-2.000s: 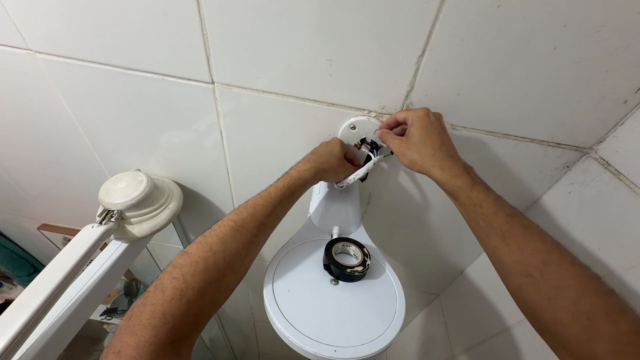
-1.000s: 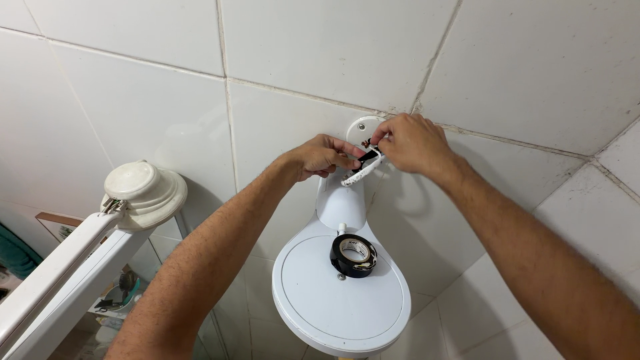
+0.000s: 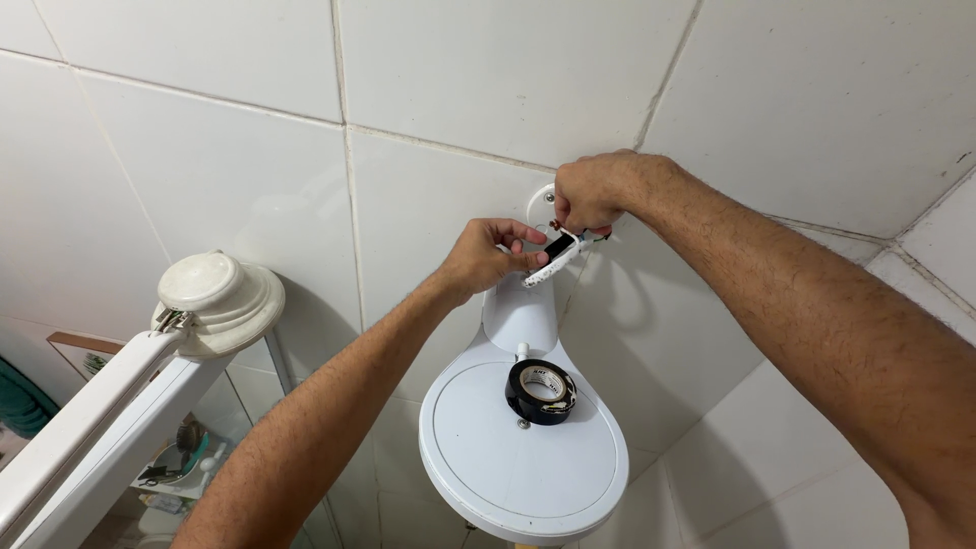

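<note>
A white electric shower head [image 3: 523, 457] juts from the tiled wall, and a roll of black electrical tape [image 3: 540, 391] rests on its top. Above its neck, my left hand [image 3: 496, 255] pinches a black taped wire joint [image 3: 559, 248] between thumb and fingers. Close beside it, my right hand [image 3: 598, 191] is bent over the wires with its fingertips mostly hidden; what they grip is not clear. A white speckled cable or strip [image 3: 550, 268] curves below the black joint. A brown wire end [image 3: 555, 226] shows near my right fingers. Behind them sits a round white wall plate [image 3: 539, 206] with a screw.
At the left, a white frame rail [image 3: 91, 427] runs up to a round cream-coloured fixture [image 3: 217, 301]. Beyond it are a shelf with a bowl of small items [image 3: 177, 461] and a dark green towel [image 3: 21, 396]. Tiled walls meet in a corner at the right.
My left hand's fingers have spread around the black joint, which was mostly hidden two seconds ago. My right hand has turned so its back covers more of the wall plate.
</note>
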